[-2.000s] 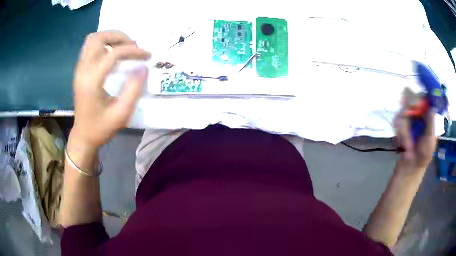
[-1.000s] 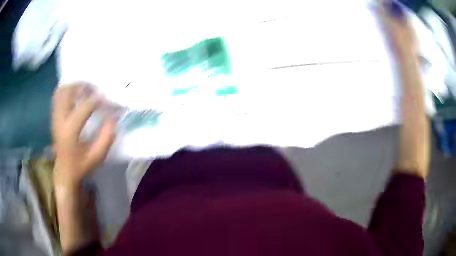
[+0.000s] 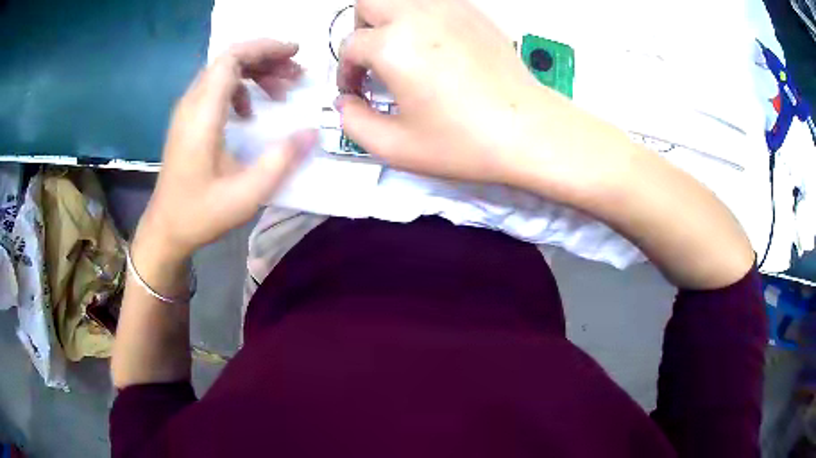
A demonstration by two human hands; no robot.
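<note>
The white housing lies on the white cloth, its lower edge [image 3: 362, 158] facing me. My left hand [image 3: 210, 156] is at its left end, thumb and fingers around the white end. My right hand [image 3: 429, 98] reaches in over the housing from the right, fingers bent together above the small circuit board [image 3: 351, 143]. The hand hides most of that board and the main board; whether its fingertips grip something cannot be told. A dark wire [image 3: 333, 34] loops beside the right fingers. The green board with a black disc [image 3: 556, 67] shows beyond the right wrist.
The blue and red glue gun [image 3: 786, 107] lies at the right edge of the white cloth [image 3: 662, 54], its black cord running down past the bench edge. Thin dark lines cross the white surface right of the green board. Packaging bags [image 3: 76, 268] are below the bench at left.
My right hand has released the glue gun at the right and come in over the housing. My left hand stays at the left end. The view, tilted and blurred a second ago, has levelled.
</note>
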